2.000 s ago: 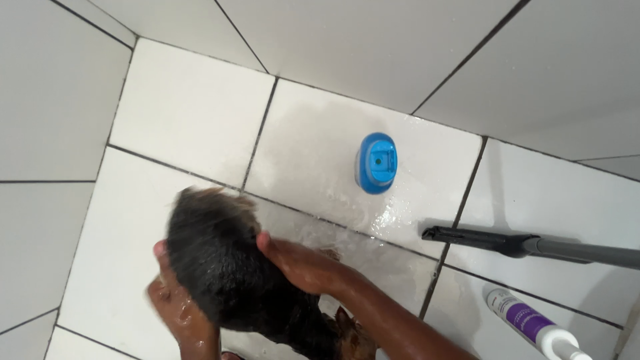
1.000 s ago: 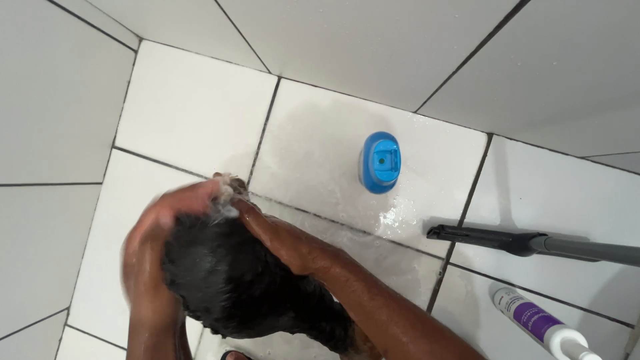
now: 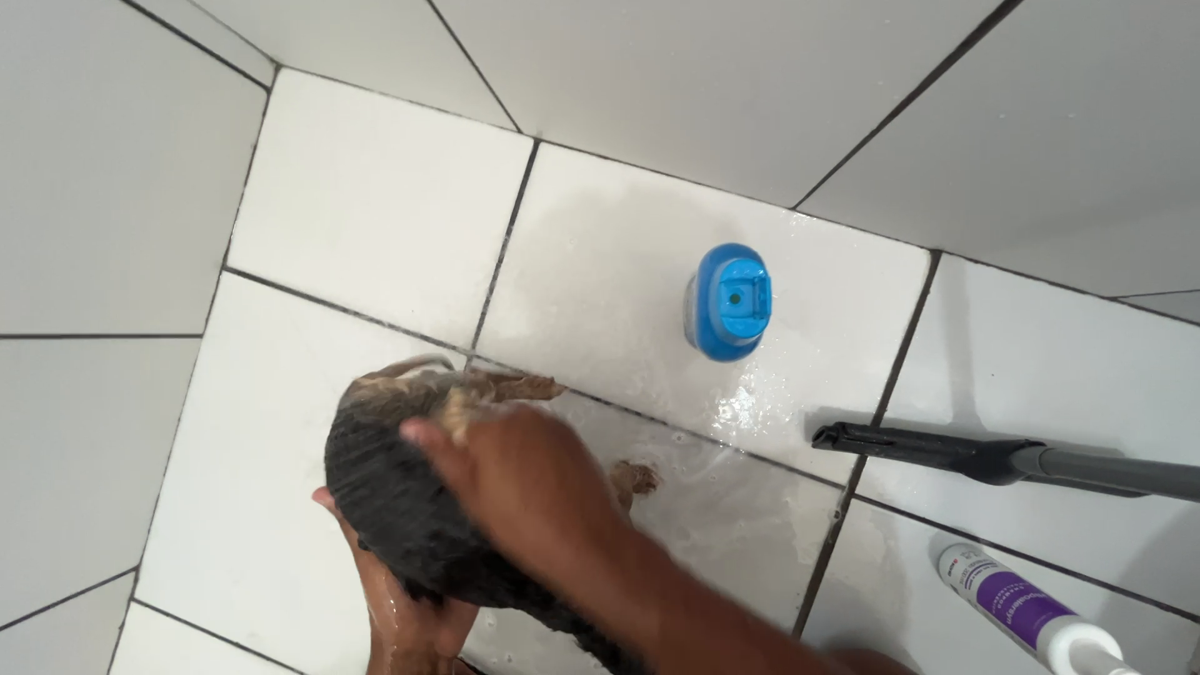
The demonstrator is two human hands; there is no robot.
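A small wet dog [image 3: 403, 506] with black and tan fur stands on the white tiled floor, its rump towards the far wall and its head out of view. My right hand [image 3: 506, 459] lies on the fur at its hind end, thumb spread; its fingers are blurred and partly hidden. On the dog's left-hand side in the picture, my left hand [image 3: 403, 581] supports the body from below, its fingers mostly hidden beneath the fur. A blue bottle with an open flip cap [image 3: 729, 302] stands upright to the right of the dog.
A floor squeegee [image 3: 928, 450] with a grey handle lies at the right. Below it is a white bottle with a purple label [image 3: 1022, 605]. Tiled walls [image 3: 656, 84] rise at the back and left, and water covers part of the floor [image 3: 712, 525].
My left hand has moved down from the dog's hind end to its side and underside. My right hand now lies over the hind end. The dog's tan legs show more than a second ago.
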